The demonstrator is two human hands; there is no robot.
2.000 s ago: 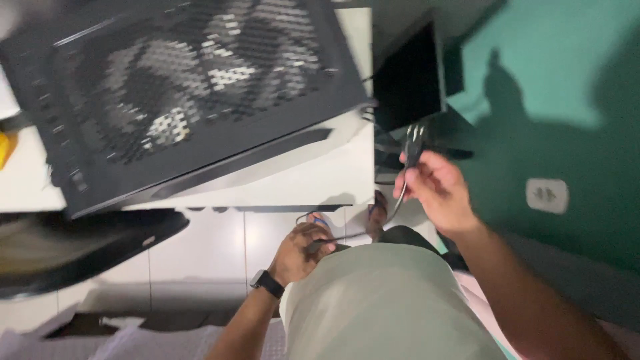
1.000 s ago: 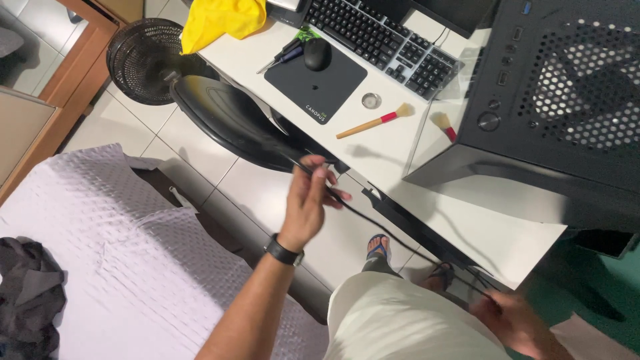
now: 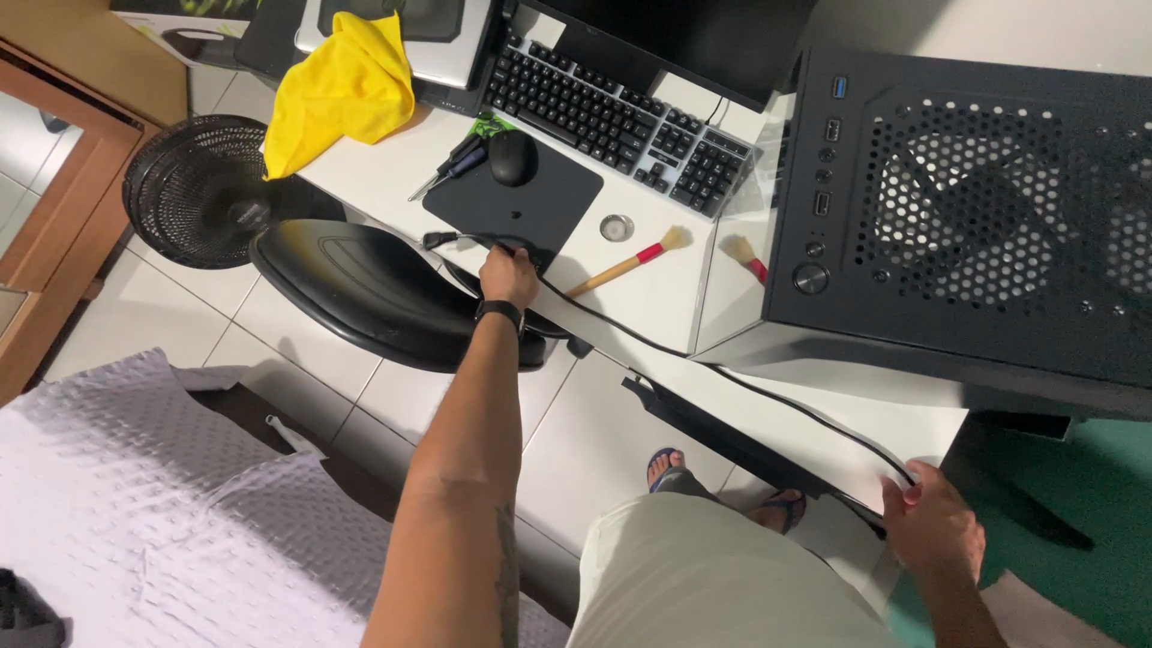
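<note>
A black power cable (image 3: 621,329) runs along the front edge of the white desk (image 3: 814,398). My left hand (image 3: 509,277) grips it near one end, beside the mouse pad, and the cable's connector (image 3: 439,240) sticks out to the left past my fingers. At the desk's front right corner, my right hand (image 3: 936,522) pinches the cable's other part; that end is hidden. The black computer case (image 3: 837,261), with perforated top, stands on the desk at the right, above the cable.
On the desk lie a keyboard (image 3: 612,117), a mouse (image 3: 513,158), a mouse pad (image 3: 567,193), screwdrivers (image 3: 461,160), a wooden-handled brush (image 3: 621,270) and a yellow cloth (image 3: 346,99). A black chair (image 3: 360,288) stands against the front edge, near a fan (image 3: 211,193) and a bed (image 3: 180,504).
Since a second ago, my left hand has moved from beside the chair up to the desk edge near the mouse pad. The cable now lies along the desk's front. The view has swung left since the first frame.
</note>
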